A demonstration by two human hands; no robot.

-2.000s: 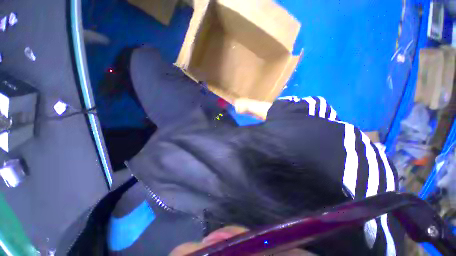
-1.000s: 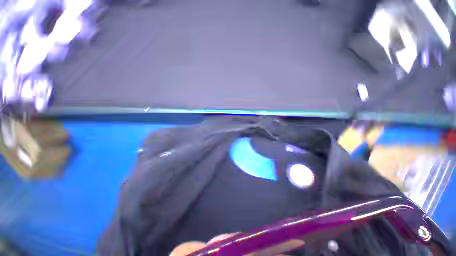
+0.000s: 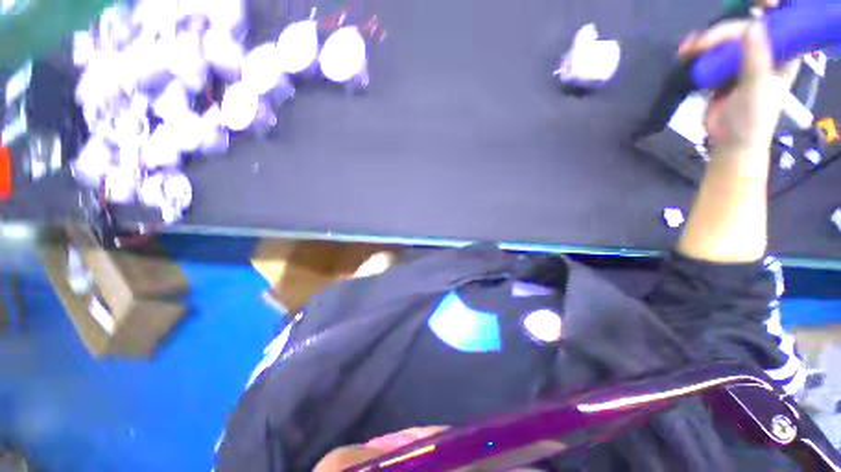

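Note:
My right hand (image 3: 738, 101) is at the upper right, shut around the thick purple-blue electric screwdriver (image 3: 784, 41). The screwdriver's tip cannot be made out. One white motor or fan unit (image 3: 590, 60) lies apart on the dark work mat (image 3: 433, 138), left of my right hand. A large pile of similar white units (image 3: 166, 92) with thin leads lies at the left. A blurred skin-toned patch below the bench edge, apparently my left hand (image 3: 373, 265), is mostly hidden; its fingers and any hold cannot be made out.
The white and black screw feeder (image 3: 687, 134) stands below my right hand. A small white part (image 3: 673, 218) lies near the bench edge. A brown cardboard box (image 3: 120, 295) is on the blue floor; another (image 3: 304, 267) is under the edge. A purple glasses frame crosses the bottom.
The view has swung from the box and floor to the bench. My right hand now shows holding the screwdriver. The pile and the separate unit are now clearly visible.

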